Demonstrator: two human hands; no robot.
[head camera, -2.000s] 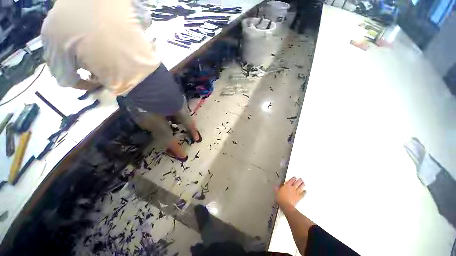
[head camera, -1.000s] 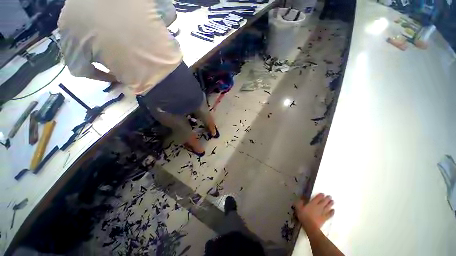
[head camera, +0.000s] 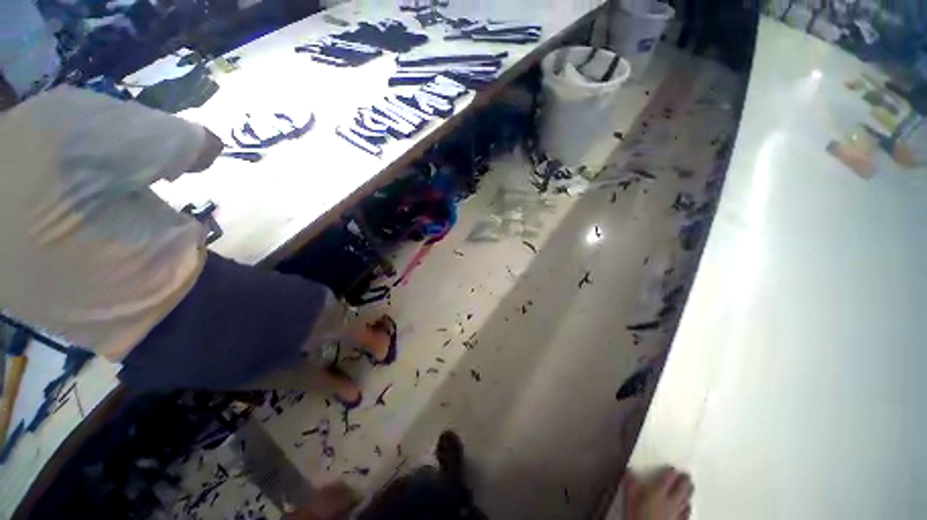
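My right hand (head camera: 659, 495) rests palm down on the near edge of the white cutting table (head camera: 803, 335), cut off by the bottom edge of the picture. Its fingers are slightly apart and it holds nothing visible. A blurred skin-coloured shape at the bottom, left of my foot, looks like my left hand (head camera: 327, 500); its fingers cannot be made out. Short orange blocks (head camera: 852, 158) lie far up the same table.
A person (head camera: 102, 223) leans over the left table (head camera: 305, 203), which holds dark and pale cut fabric pieces (head camera: 402, 110). White bins (head camera: 581, 107) stand in the aisle. Dark offcuts litter the tiled floor (head camera: 508, 335). A yellow-orange handle (head camera: 14, 381) lies at far left.
My right hand sits lower in the picture, still on the table edge. The person has moved lower left in view, and more of the fabric pieces shows. The skin-coloured shape has appeared at the bottom.
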